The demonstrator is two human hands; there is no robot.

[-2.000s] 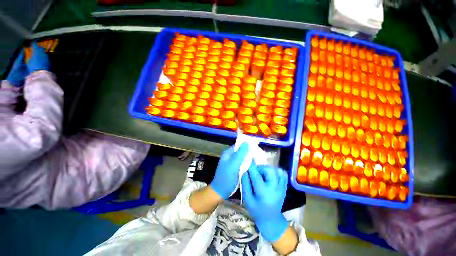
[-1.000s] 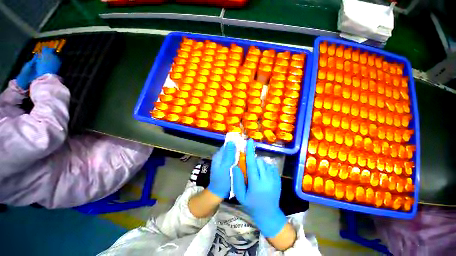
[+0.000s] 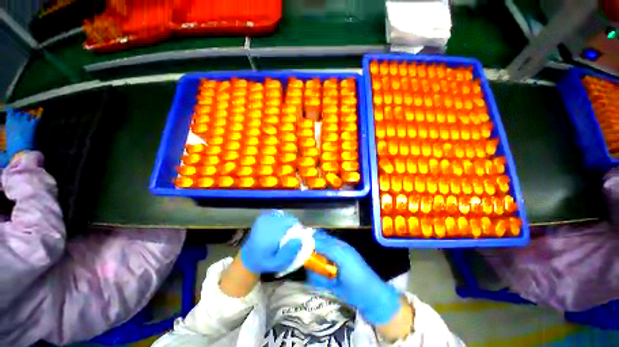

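Note:
My left hand [image 3: 270, 242], in a light blue glove, is closed around a crumpled white wipe [image 3: 296, 248] below the bench edge. An orange-gold part [image 3: 322, 265] sticks out of the wipe toward the lower right. My right hand [image 3: 353, 274], also gloved, lies against the part and wipe; its fingertips are partly hidden. The left blue tray [image 3: 160, 162] lies crosswise with rows of orange-gold parts, a few gaps and white liner showing. The right blue tray [image 3: 448, 242] is set lengthwise with full rows.
Red-orange trays [image 3: 227, 15] and a stack of white wipes [image 3: 418, 26] sit on the raised green shelf. Another blue tray [image 3: 577, 112] is at far right. A person in a pink smock [image 3: 102, 278] sits at left; a pink sleeve [image 3: 577, 271] shows at right.
The view has shifted, so the trays appear further left. My hands have turned, and the orange-gold part now points toward the lower right out of the wipe.

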